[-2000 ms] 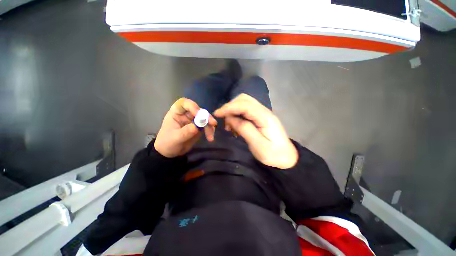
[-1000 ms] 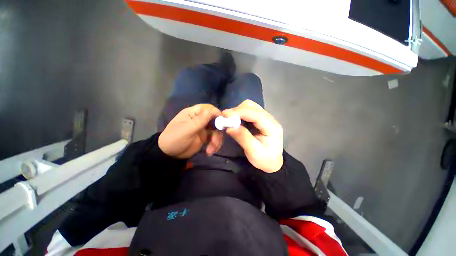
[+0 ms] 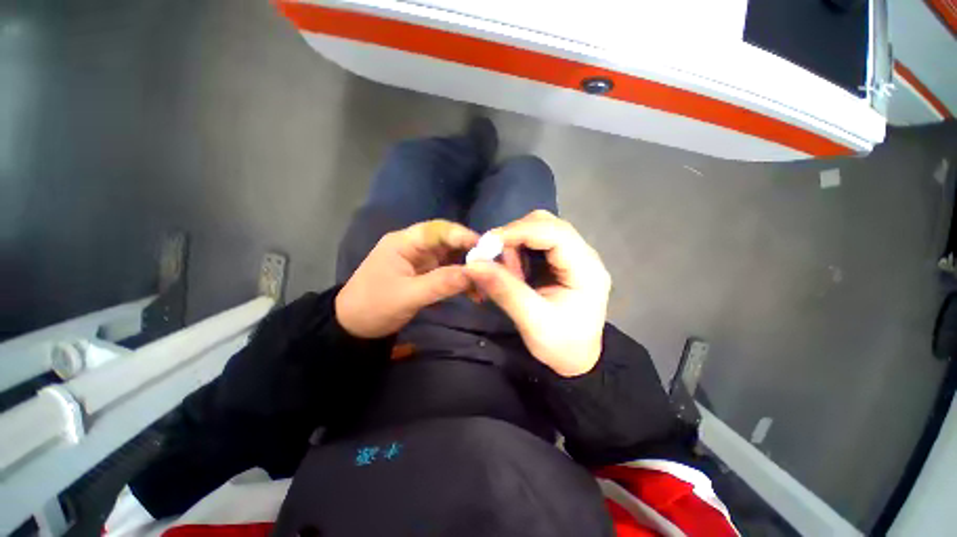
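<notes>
A small white cap or tip (image 3: pixel 486 248) sits between the fingertips of both hands, over my lap. My left hand (image 3: pixel 404 278) comes from the left, its thumb and fingers closed at the piece's left side. My right hand (image 3: pixel 553 294) pinches the piece from the right, thumb below and fingers above. The fingers hide most of the piece, and no black body can be made out.
A white console with an orange stripe (image 3: pixel 504 65) and a round lock (image 3: pixel 597 86) curves across the top. A dark pad (image 3: pixel 810 42) lies on it at right. White metal rails (image 3: pixel 157 362) stand at left, another (image 3: pixel 777 472) at lower right.
Since one second ago, the white piece has tilted and its visible part looks shorter. My left fingertips have closed in on it. Earlier, my left hand held it apart from my right.
</notes>
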